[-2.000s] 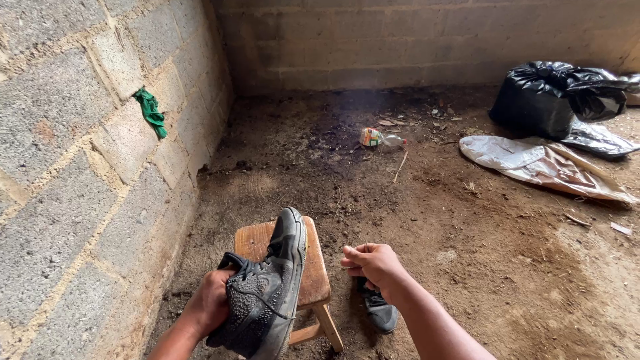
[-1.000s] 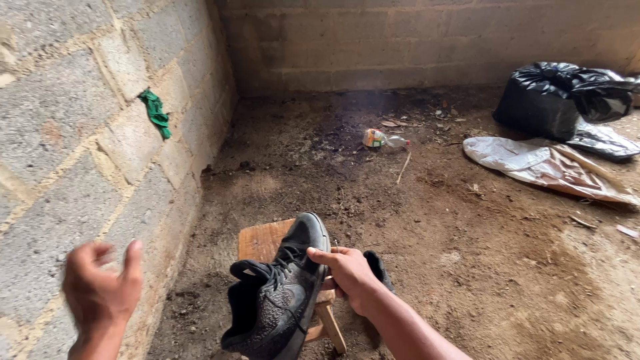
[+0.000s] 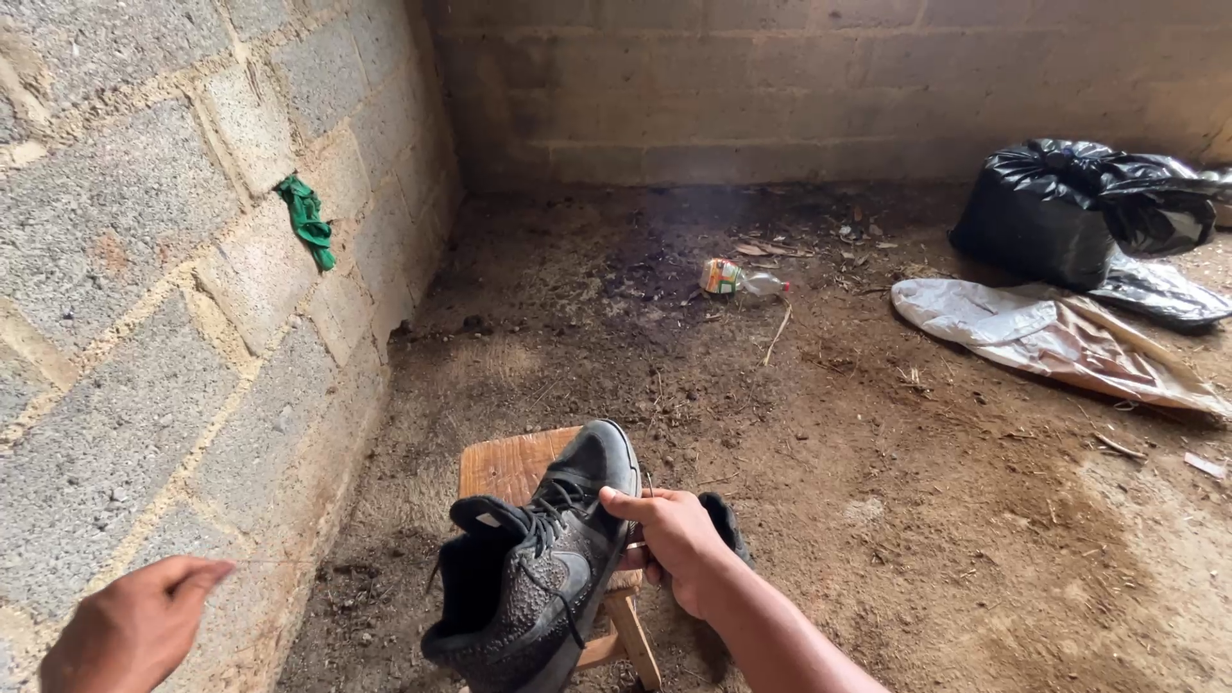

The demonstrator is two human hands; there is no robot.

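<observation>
A dark grey and black lace-up sneaker (image 3: pixel 568 568) is tilted above a small wooden stool (image 3: pixel 515 462), its toe up and its opening toward the lower left. My right hand (image 3: pixel 674 539) grips the sole edge near the toe, thumb on the side; a thin needle-like piece sticks up by the fingers. At the lower left, apart from the shoe, my left hand (image 3: pixel 130 616) has thumb and forefinger pinched together, with a faint thread running rightward from the fingertips. Behind my right wrist, a second dark shoe (image 3: pixel 727 525) on the floor is partly hidden.
A concrete block wall (image 3: pixel 192 385) rises close on the left, with a green cloth (image 3: pixel 308 221) on it. On the dirt floor lie a plastic bottle (image 3: pixel 741 279), a pale sack (image 3: pixel 1039 337) and a tied black plastic bag (image 3: pixel 1039 221).
Two seconds ago my left hand held the sneaker and my right was off it; now my right hand grips it. My left hand, spread a second ago, has its fingertips pinched together.
</observation>
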